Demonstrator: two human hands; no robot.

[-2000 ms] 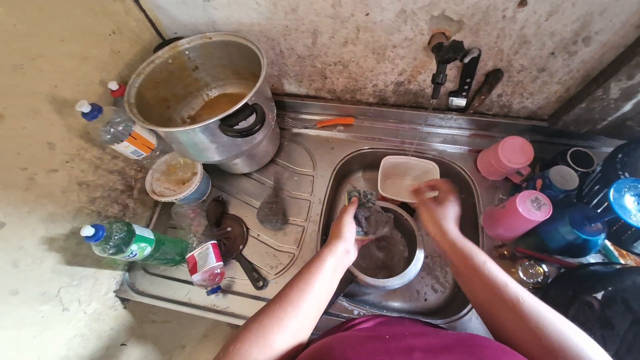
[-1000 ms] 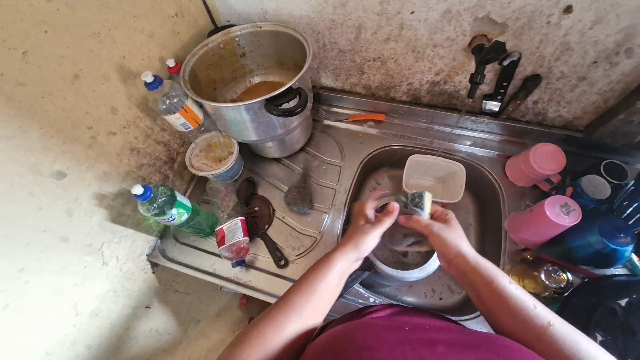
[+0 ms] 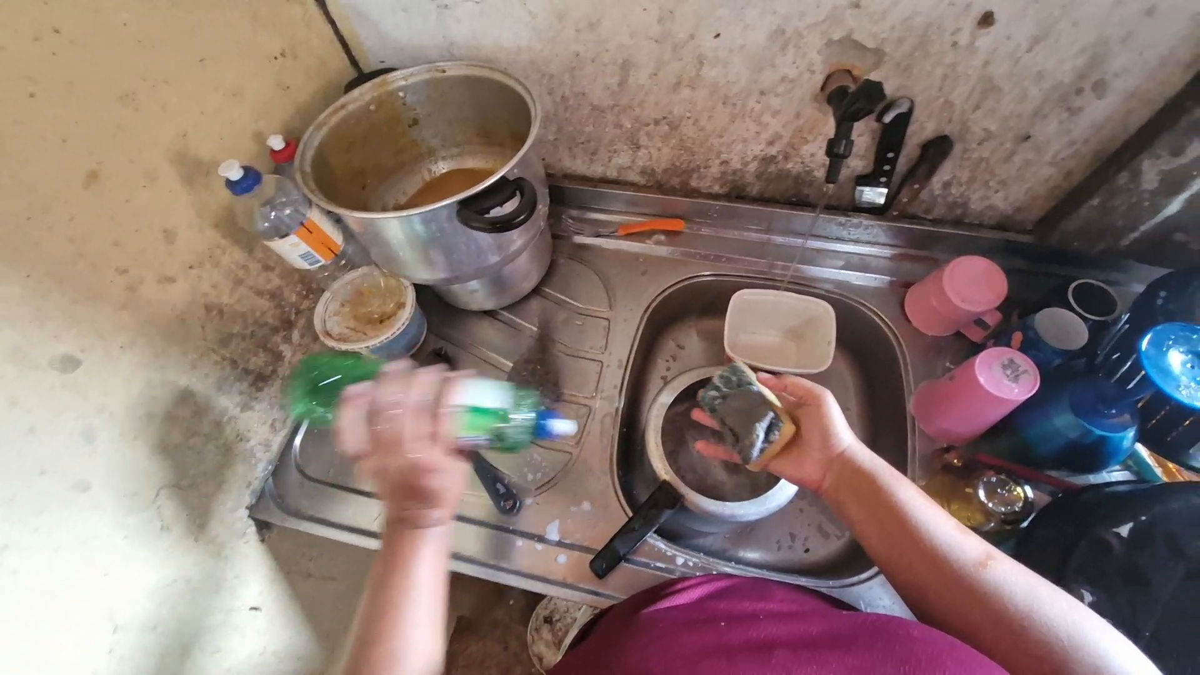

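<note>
My left hand [image 3: 403,436], blurred, grips a green dish-soap bottle [image 3: 502,412] tipped on its side over the drainboard, its blue and white cap toward the sink. My right hand [image 3: 811,427] holds a worn scouring sponge [image 3: 745,412], dark scrub face up, above a metal saucepan [image 3: 656,450] in the basin. The pan's black handle [image 3: 637,530] crosses the basin's near left edge. Behind the sponge sits a pale plastic tub [image 3: 780,328], with a thin stream of water falling near it from the black tap [image 3: 841,136].
A large aluminium pot [image 3: 450,244], a food-stained plastic tub [image 3: 367,314] and a clear bottle [image 3: 295,220] stand at the left. An orange-handled fork [image 3: 650,226] lies on the back ledge. Pink mugs [image 3: 975,394] and blue cups crowd the right. Knives [image 3: 886,155] are by the wall.
My left hand has left the sponge and moved left, taking hold of the green bottle that stood on the drainboard. The sponge is now in my right hand alone.
</note>
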